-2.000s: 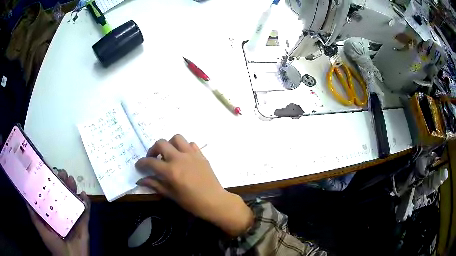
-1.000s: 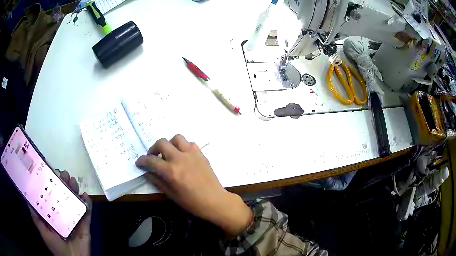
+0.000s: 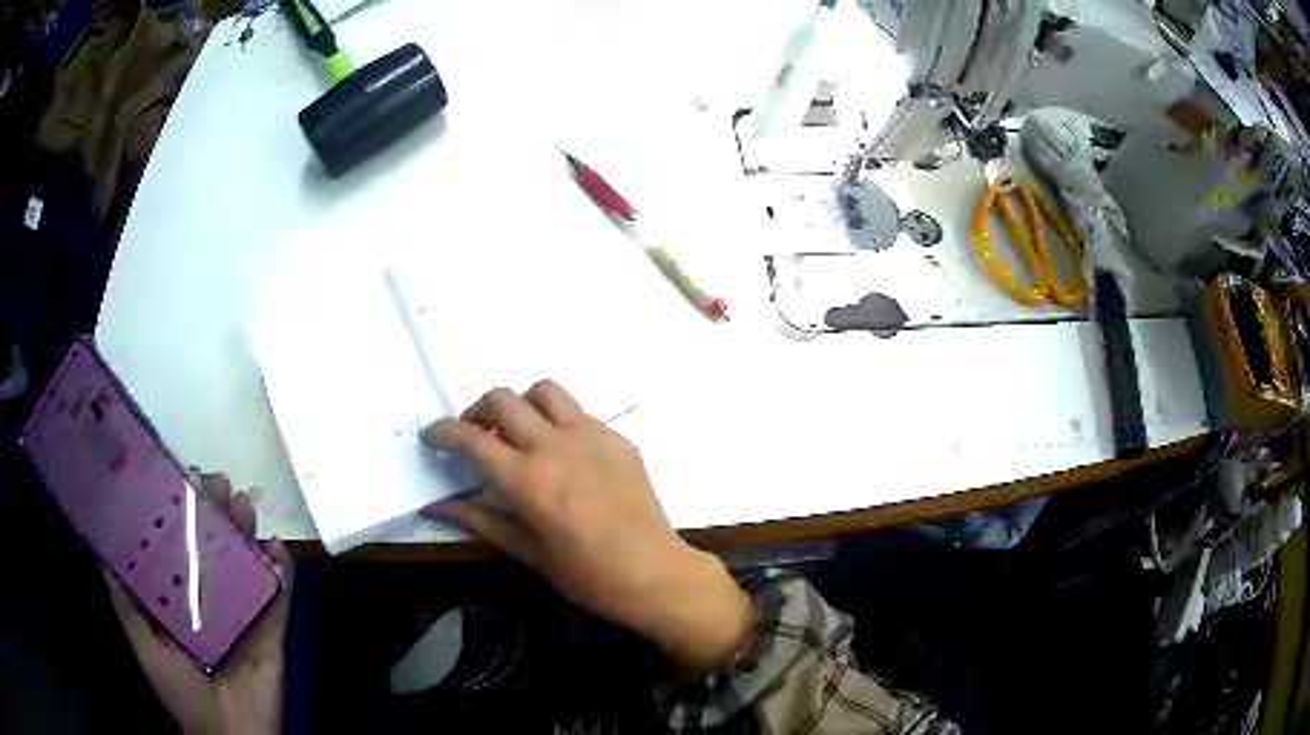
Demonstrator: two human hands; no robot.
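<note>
My left hand (image 3: 230,668) holds a smartphone (image 3: 151,503) with a dimmed pink screen and a bright streak of glare, at the lower left beside the table edge. My right hand (image 3: 553,481) rests on an open notebook (image 3: 338,417), its fingers bent near the fold and its thumb at the lower edge. The pages look white, with the writing washed out. A red and tan pen (image 3: 644,234) lies on the white table (image 3: 848,431), right of and beyond the notebook, apart from both hands.
A black mallet (image 3: 374,109) lies at the far left. The sewing machine (image 3: 991,72) stands at the right, with yellow-orange scissors handles (image 3: 1029,244), a dark bar (image 3: 1118,366) and an orange box (image 3: 1253,345) near it. A slim bottle (image 3: 793,65) lies by the machine.
The view has shifted, so table things sit slightly further right. The phone screen has dimmed and shows a glare streak. The notebook's writing has faded in the glare. Both hands keep their places.
</note>
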